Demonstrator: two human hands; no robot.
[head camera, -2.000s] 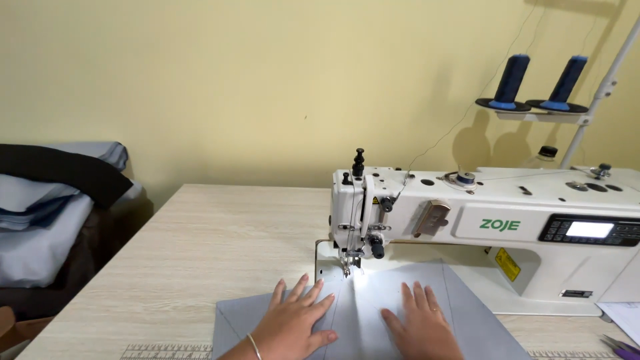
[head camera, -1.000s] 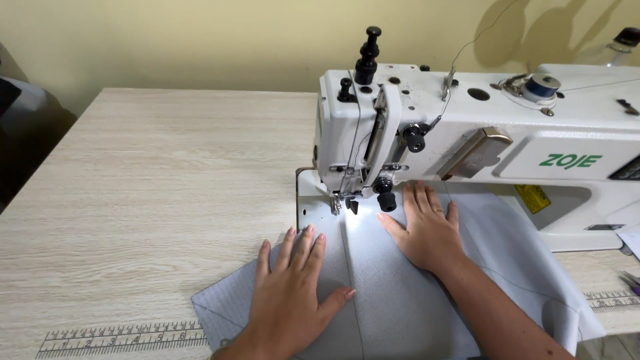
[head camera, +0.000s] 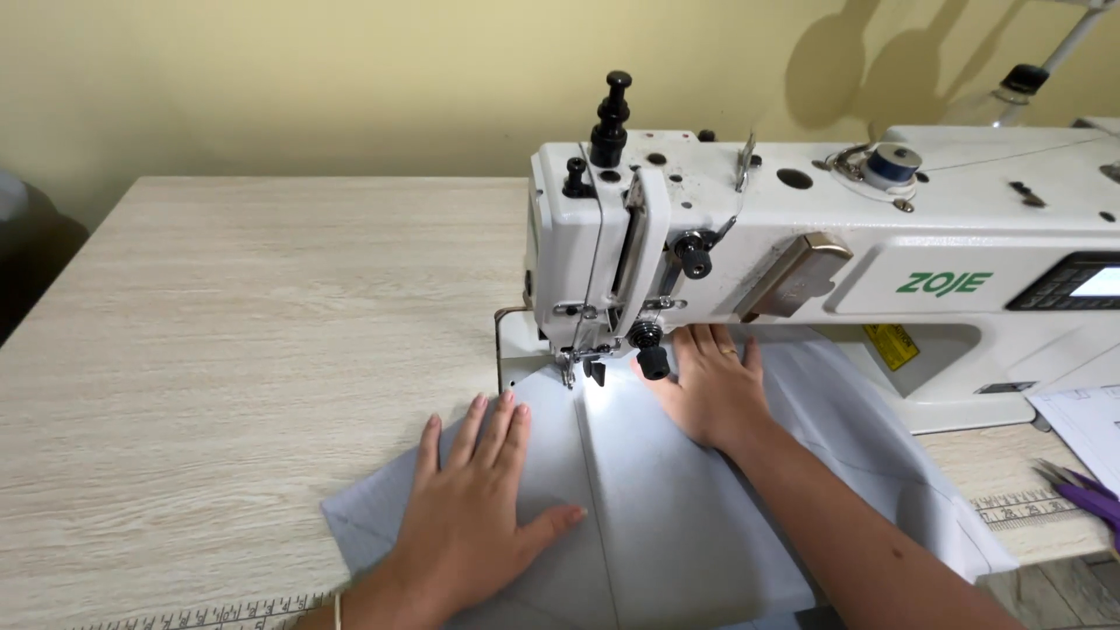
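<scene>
A piece of light grey fabric with a long seam or fold lies under the presser foot of a white ZOJE sewing machine. My left hand rests flat on the fabric, left of the seam, fingers spread and pointing toward the machine. Right of the needle area, my right hand lies on the fabric, its fingertips partly hidden beneath the machine's arm. Neither hand grips anything. A lamp lights the cloth beside the foot.
Purple-handled thread snips and paper lie at the right. A ruler scale runs along the front of the wooden table. A blue bobbin sits on top of the machine.
My right hand has moved from the front of the fabric to beneath the machine's arm. The fabric's right part now lies bunched under that arm. The view has moved closer.
</scene>
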